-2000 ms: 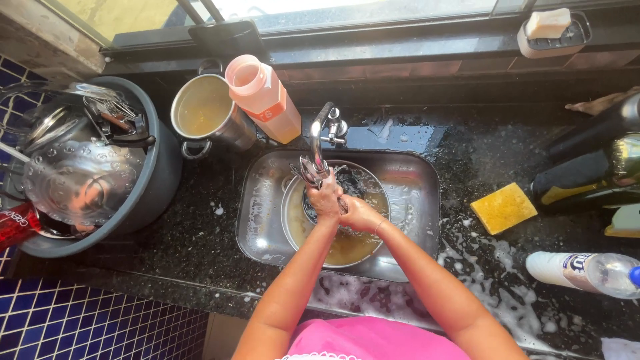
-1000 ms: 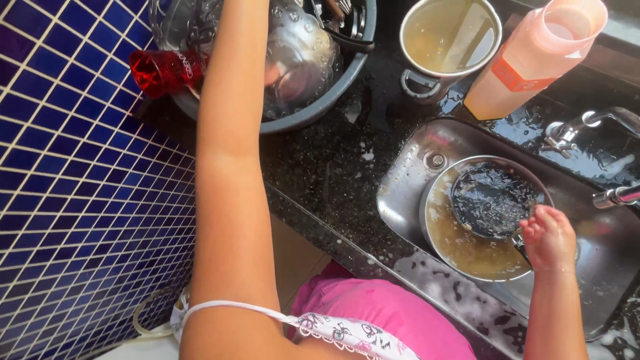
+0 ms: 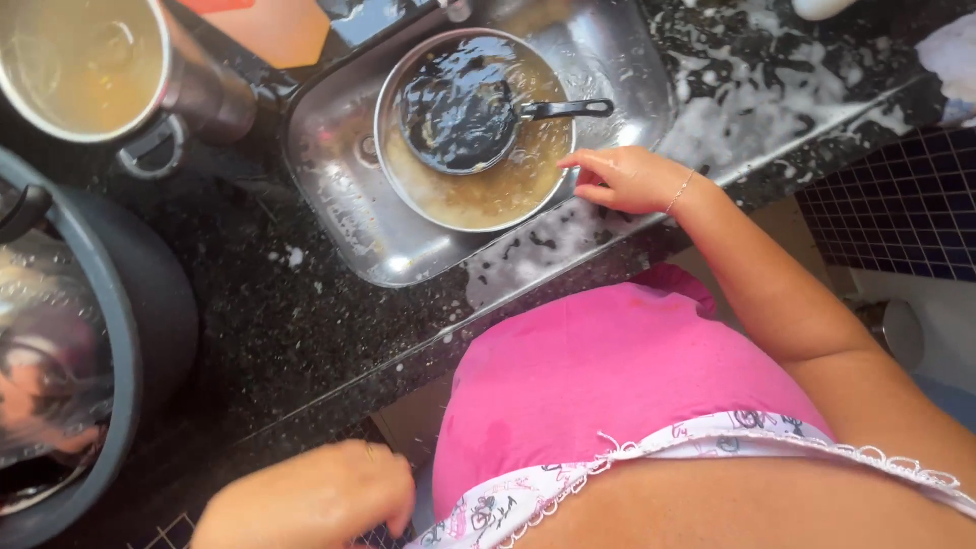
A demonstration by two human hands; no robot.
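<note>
My right hand (image 3: 629, 181) hovers by the rim of a large round pan (image 3: 496, 217) of cloudy water in the steel sink (image 3: 335, 206), fingers apart and holding nothing. A small black frying pan (image 3: 457, 114) lies in that water, its black handle (image 3: 568, 108) reaching over the large pan's rim toward the right. My left hand (image 3: 309, 496), blurred, is low in the view in front of the counter, near the pink clothing. Its fingers are curled and partly hidden, so I cannot tell whether they are closed.
At the left, a grey tub (image 3: 126, 328) holds washed-looking metal and clear items. A metal pot (image 3: 164, 69) of cloudy liquid stands behind it, beside an orange-pink container (image 3: 271, 30). Soap foam (image 3: 747, 107) covers part of the black stone counter (image 3: 252, 305) right of the sink.
My left hand has come back from the tub side to low in front of the counter. My right hand has let go of the small pan's handle. The view has shifted.
</note>
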